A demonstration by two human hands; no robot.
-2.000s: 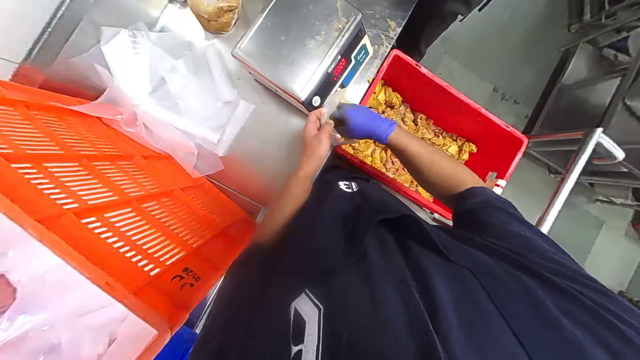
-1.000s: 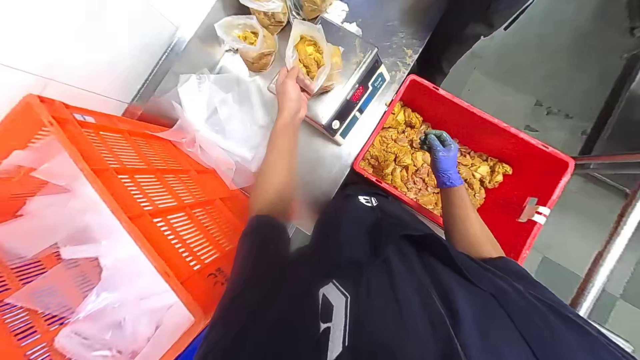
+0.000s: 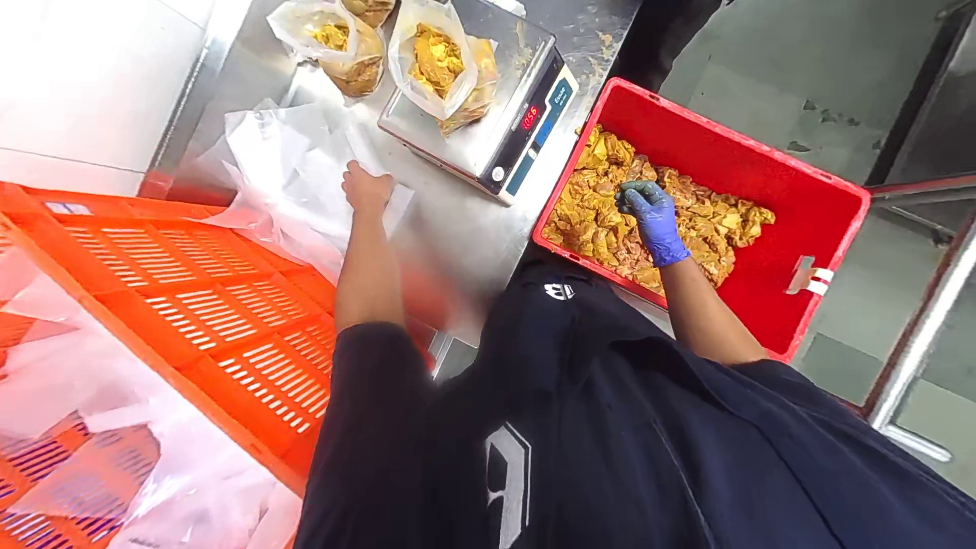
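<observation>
My bare left hand (image 3: pixel 367 189) rests at the right edge of a pile of clear plastic bags (image 3: pixel 293 171) on the steel table; whether its fingers pinch one cannot be told. In a blue glove with smeared fingers, my right hand (image 3: pixel 650 217) is over marinated yellow meat pieces (image 3: pixel 602 213) in a red plastic crate (image 3: pixel 770 183). Its fingers are curled, and any piece inside them is hidden. An open plastic bag of meat (image 3: pixel 438 65) stands on the digital weighing scale (image 3: pixel 503 99), whose red display is lit.
More filled bags (image 3: pixel 354 65) stand behind the loose bags on the steel table (image 3: pixel 450 221). An orange slatted crate (image 3: pixel 191 267) with plastic sheets (image 3: pixel 152 427) in it is at the left. A metal rail (image 3: pixel 926 328) runs along the right, and someone's dark clothing (image 3: pixel 659 34) shows beyond the table.
My left hand has let go of the bag on the scale and moved to the loose bags. Two seconds ago both hands were together by the scale; my right hand has since moved over the meat.
</observation>
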